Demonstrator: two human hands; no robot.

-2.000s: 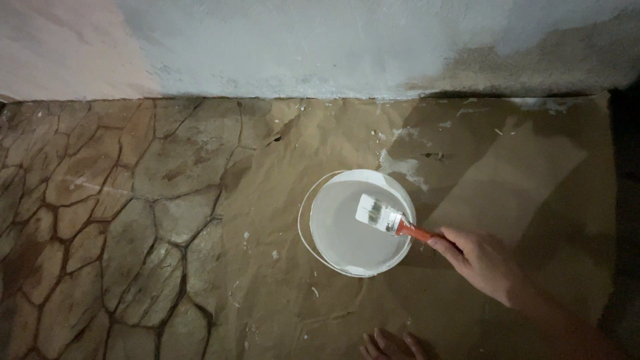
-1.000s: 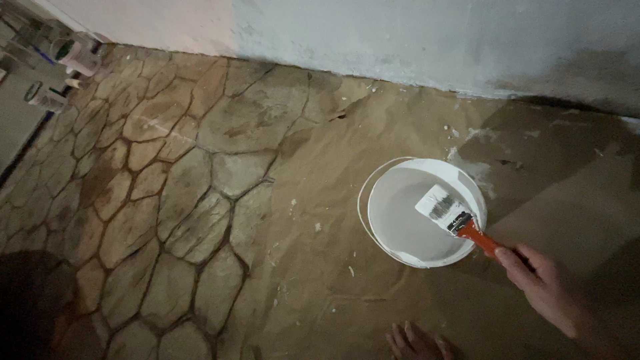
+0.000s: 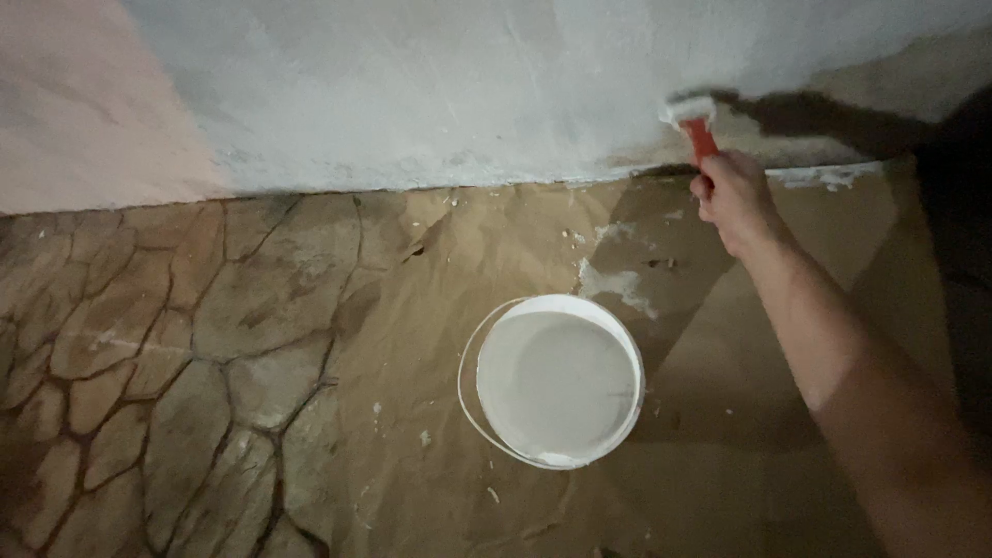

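Observation:
My right hand (image 3: 736,198) is closed round the red handle of a flat paintbrush (image 3: 700,139), at the upper right. The white-coated bristles are at the lower part of the wall (image 3: 434,93), just above the floor line; blur hides their exact contact. White paint coats much of this wall, while a beige-brown patch shows right of the brush. A white plastic bucket (image 3: 637,395) holding pale paint stands on brown covering paper below my hand, its wire handle lowered to the left. My left hand is out of view.
Brown paper (image 3: 411,465) with paint smears and crumbs covers the floor around the bucket. Irregular stone-patterned flooring (image 3: 186,434) lies to the left. A pinkish wall section (image 3: 85,101) is at the upper left, and the paper's edge meets a dark area at the far right.
My right hand has moved the brush from over the bucket up to the wall. My left hand, seen at the bottom edge earlier, has left the view.

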